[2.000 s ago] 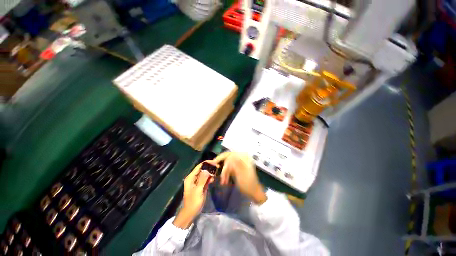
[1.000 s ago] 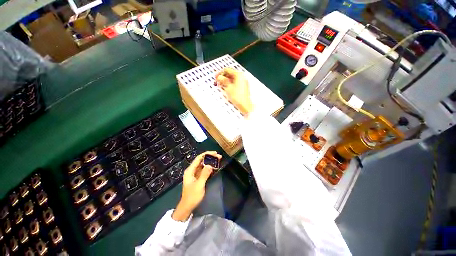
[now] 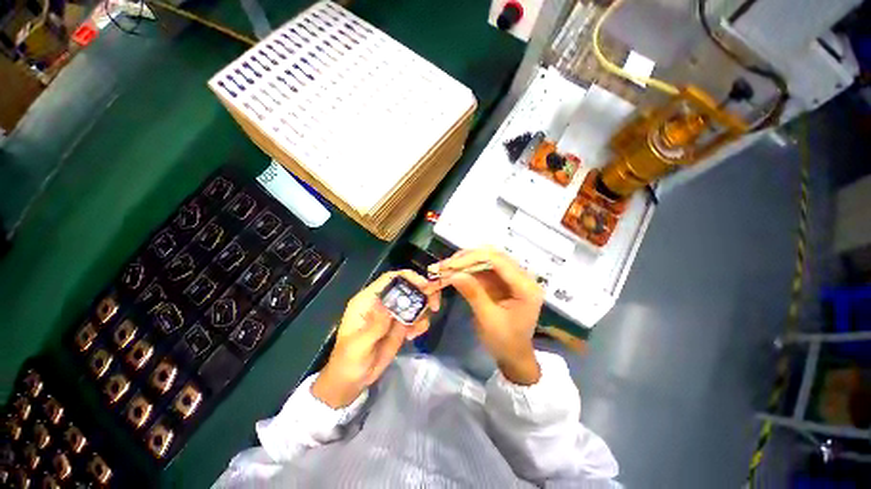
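Note:
A small square watch case (image 3: 403,299) with a pale metallic rim and dark inside is held tilted in my left hand (image 3: 362,336), between the fingertips. My right hand (image 3: 499,308) is just to its right, pinching a thin pale tool, likely tweezers (image 3: 465,270), whose tip is close to the case's upper right edge. I cannot tell whether the tip touches the case or holds a small piece. The thick stack of carrier sheets (image 3: 353,115), white on top with rows of small dark marks, stands beyond my hands to the left.
A black blister tray (image 3: 215,368) lies at left, with another tray (image 3: 48,430) at the lower left corner. The press base (image 3: 540,224) with orange-copper fixtures (image 3: 589,219) and gold press head (image 3: 659,153) stands at right. A label card (image 3: 293,195) lies between tray and stack.
My right hand has come back from the top of the sheet stack to beside the case in my left hand. The case now faces up more, and the view has shifted.

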